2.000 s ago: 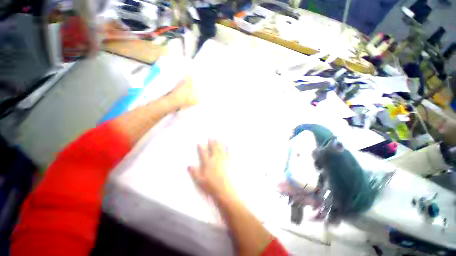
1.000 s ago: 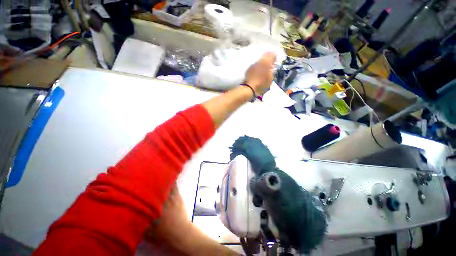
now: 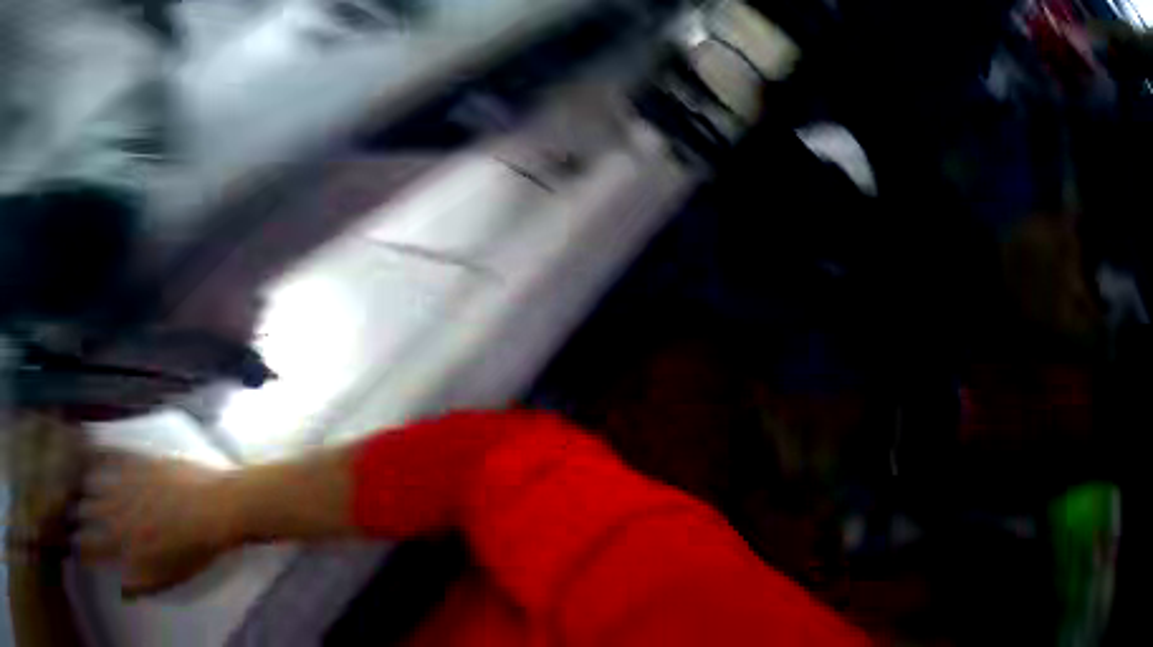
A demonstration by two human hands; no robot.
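The view is strongly blurred. My right hand (image 3: 158, 521), in a red sleeve, lies low at the far left over the white machine table (image 3: 443, 266). Its fingers look bent, but whether they hold anything is unclear. My left hand (image 3: 44, 474) is beside it at the left edge, partly cut off, with a dark band at the wrist. Its fingers cannot be made out. The sewing machine (image 3: 202, 272) is a blurred grey shape above the hands, with a dark bundle (image 3: 70, 247) at the left. Bright light falls on the table beside it.
The table's front edge runs diagonally from lower left to upper centre. A pale object (image 3: 746, 57) is at the top beyond the table's far end. The right side is dark, with a blurred white shape (image 3: 841, 154) and a green object (image 3: 1087, 556) at lower right.
The view has swung right and blurred. My left hand has come back from the white bundle behind the table and is now beside my right hand.
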